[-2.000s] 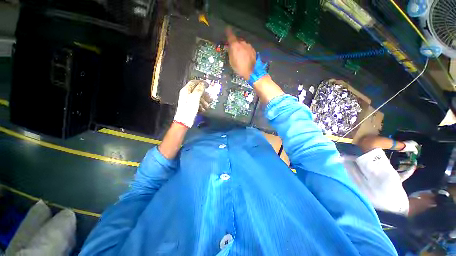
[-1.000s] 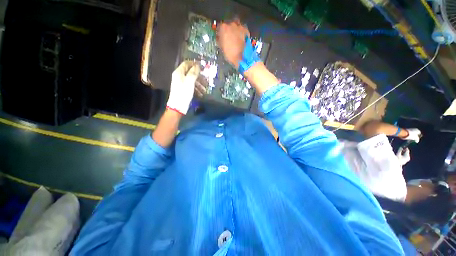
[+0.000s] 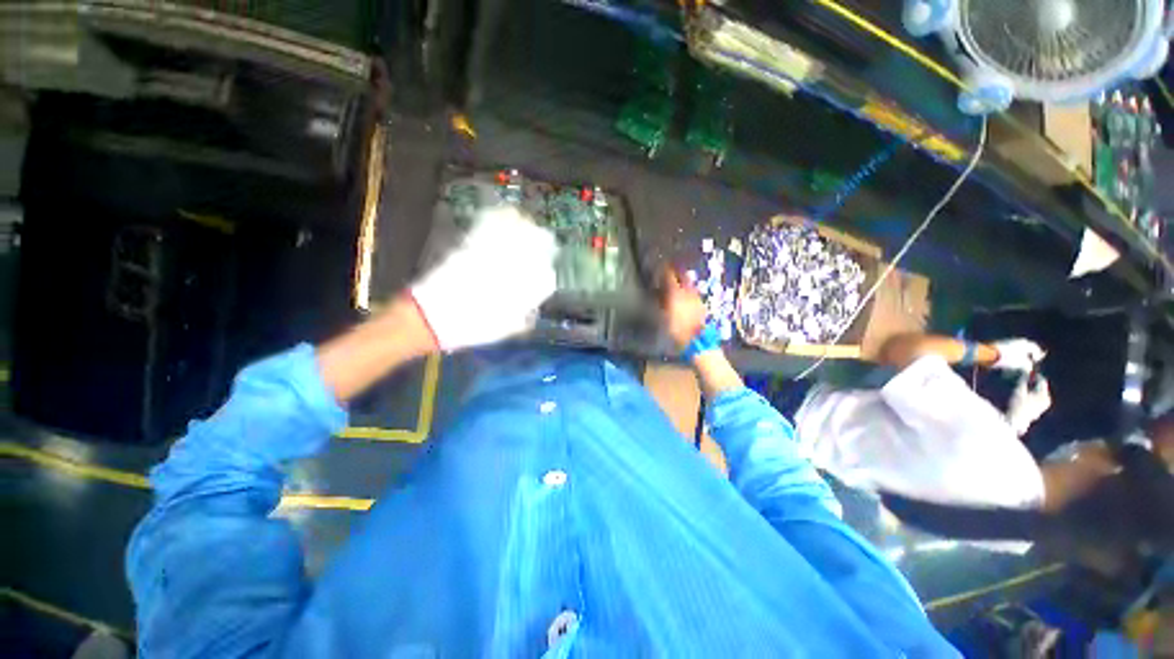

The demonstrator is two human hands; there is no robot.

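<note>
The solder pallet (image 3: 577,324) lies on the dark bench in front of me, with green circuit boards (image 3: 567,206) bearing red parts in its pockets. My left hand (image 3: 492,277), in a white knit glove, is over the pallet's left part and hides some of it; its fingers are blurred. My right hand (image 3: 682,309), bare with a blue wrist band, is at the pallet's right side, beside loose silver-white parts (image 3: 716,277). Whether either hand holds something cannot be told.
An open cardboard box (image 3: 837,348) holds a heap of silver-white parts (image 3: 798,286) at right, with a thin white cable (image 3: 921,232) hanging over it. Green boards (image 3: 648,125) lie at the far side. A coworker's white sleeve (image 3: 927,431) and a fan (image 3: 1056,32) are at right.
My right hand has moved from over the pallet's far boards to its right side, near the loose parts. My left hand has moved further in over the pallet. The view has shifted.
</note>
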